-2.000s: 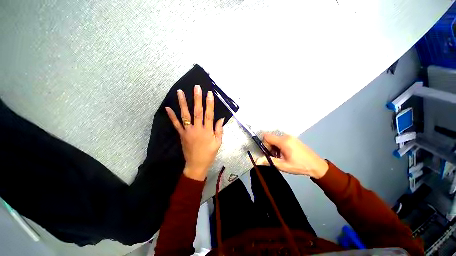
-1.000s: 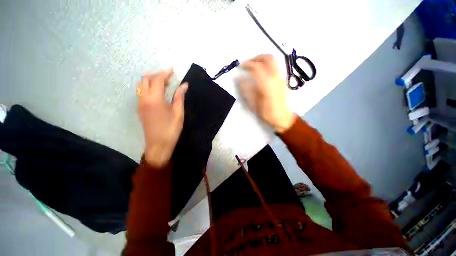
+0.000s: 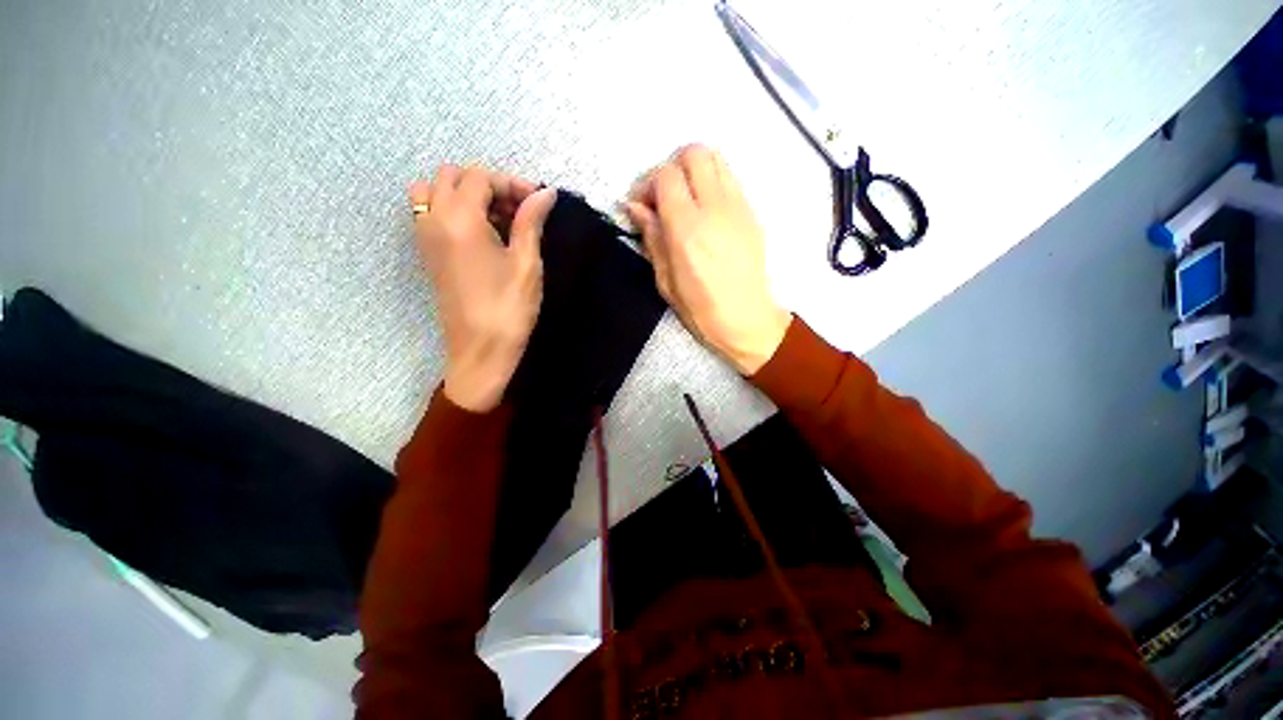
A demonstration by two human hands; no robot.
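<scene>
A black garment (image 3: 197, 464) lies across the left and middle of the pale table, one tube-like end pointing up between my hands. My left hand (image 3: 486, 274) grips the upper left corner of that end between thumb and fingers. My right hand (image 3: 708, 253) is at its upper right edge, fingers bent down on the cloth; a small dark strip shows at the fingertips, and whether they pinch the cloth or the strip is hard to see. Long shears (image 3: 844, 162) with silver blades and black looped handles lie on the table to the right of my right hand.
The pale textured table (image 3: 267, 169) has its near edge at my body. A pale green and white bar (image 3: 158, 598) is at the lower left. A white bucket-like rim (image 3: 542, 647) is below the table edge. A grey-white stand (image 3: 1207, 288) with blue parts is at the right. Rust-brown cords hang from my top.
The shears have left my right hand and lie on the table at the right. Both hands have moved to the garment end. The loose dark strip above its edge is now mostly hidden at my right hand.
</scene>
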